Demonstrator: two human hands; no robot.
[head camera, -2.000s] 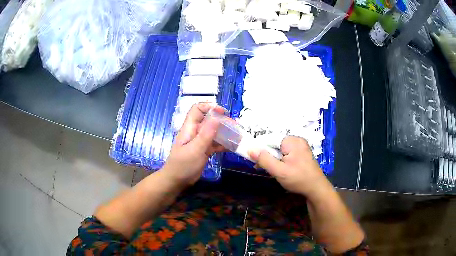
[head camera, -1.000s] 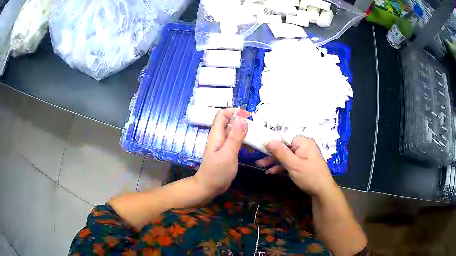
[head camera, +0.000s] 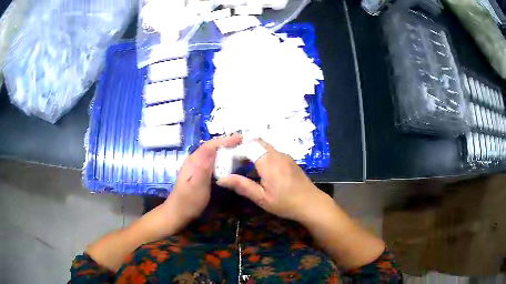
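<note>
My left hand (head camera: 194, 175) and my right hand (head camera: 277, 177) meet in front of the blue trays, both gripping one small white unit (head camera: 225, 162) between them. A white piece (head camera: 251, 150) shows at my right fingers; whether it is joined to the unit I cannot tell. The left blue tray (head camera: 119, 111) is ribbed and holds a column of white packed units (head camera: 164, 91) along its right side. A loose heap of white inserts (head camera: 263, 83) fills the right blue tray (head camera: 320, 127).
An open poly bag (head camera: 194, 40) with cream blocks lies behind the trays. A large bulging poly bag (head camera: 55, 61) is at the left. Stacked clear trays (head camera: 427, 77) and a filled blister tray (head camera: 484, 116) are at the right. The black bench (head camera: 338, 169) has its edge before me.
The view has shifted right. My hands have drawn closer together around the unit, which is now held more upright. The clear case seen earlier in my left fingers no longer shows distinctly.
</note>
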